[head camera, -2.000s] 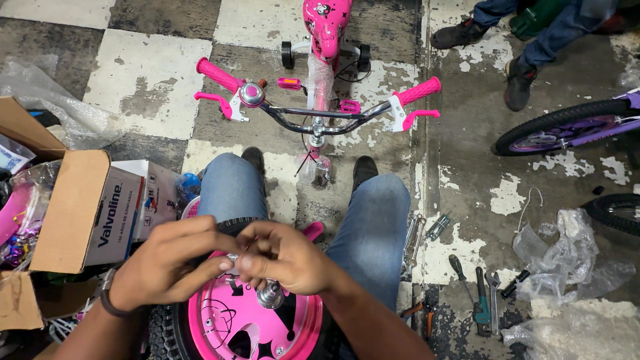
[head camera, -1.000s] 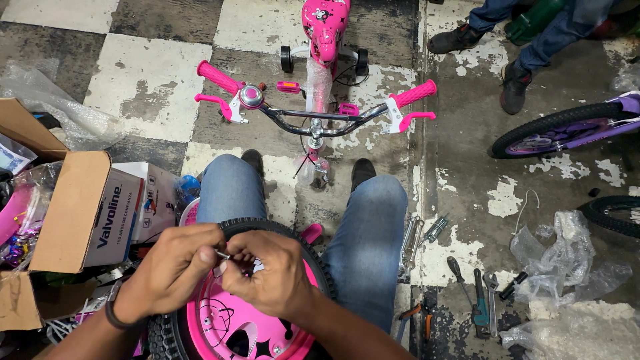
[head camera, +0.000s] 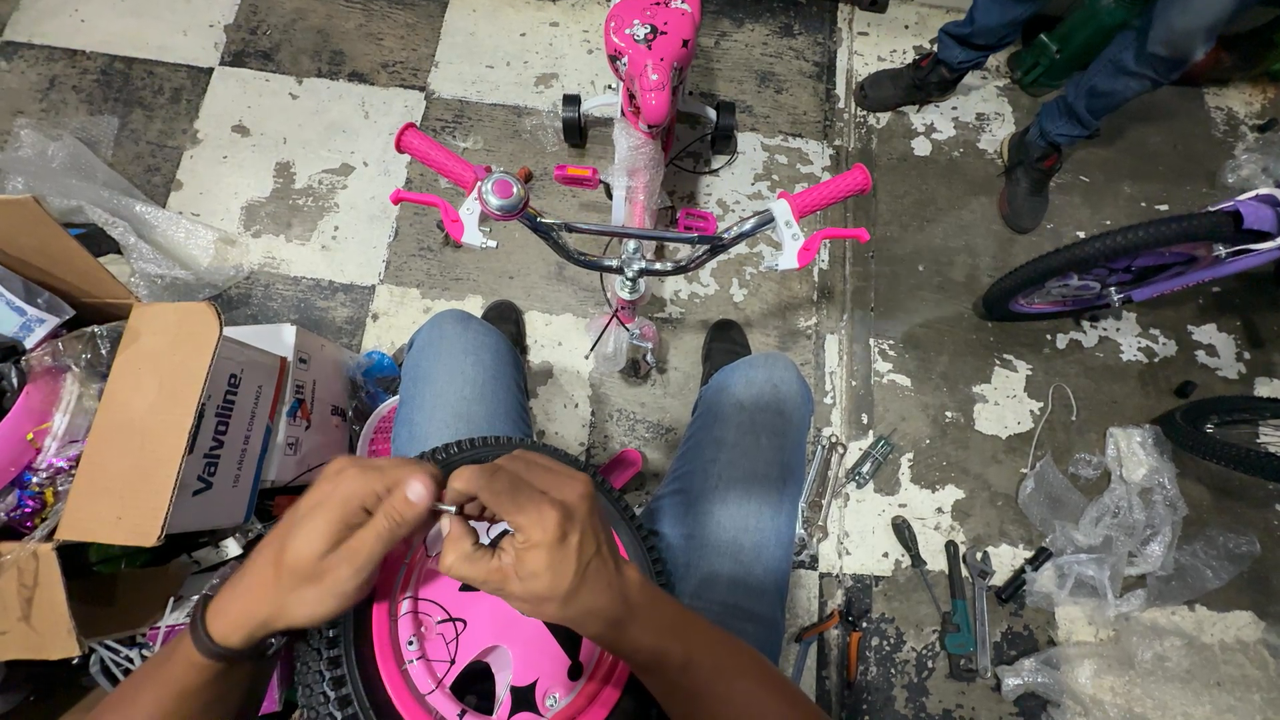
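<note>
My left hand (head camera: 350, 535) and my right hand (head camera: 535, 530) meet above a bicycle wheel (head camera: 335, 655) with a black knobbly tire and a pink printed disc, which rests at my lap. Between their fingertips they pinch a small silver metal part (head camera: 446, 508); it looks like a bolt or nut, mostly hidden by the fingers. Beyond my knees stands a child's bicycle with a chrome handlebar (head camera: 690, 262), pink grips, a bell (head camera: 503, 194) and a pink printed saddle (head camera: 652, 65). Clear wrap covers part of its frame (head camera: 637, 165).
Open cardboard boxes (head camera: 140, 425) with wrapped parts stand at left. On the floor at right lie wrenches (head camera: 822, 490), a screwdriver (head camera: 908, 545), an adjustable wrench (head camera: 981, 610), pliers (head camera: 818, 640) and bubble wrap (head camera: 1120, 520). A purple bicycle (head camera: 1110, 265) and a person's legs (head camera: 1100, 75) are beyond.
A round silver piece seen beneath my right hand two seconds ago no longer shows. My fingers have shifted around the small metal part, and both hands remain over the wheel.
</note>
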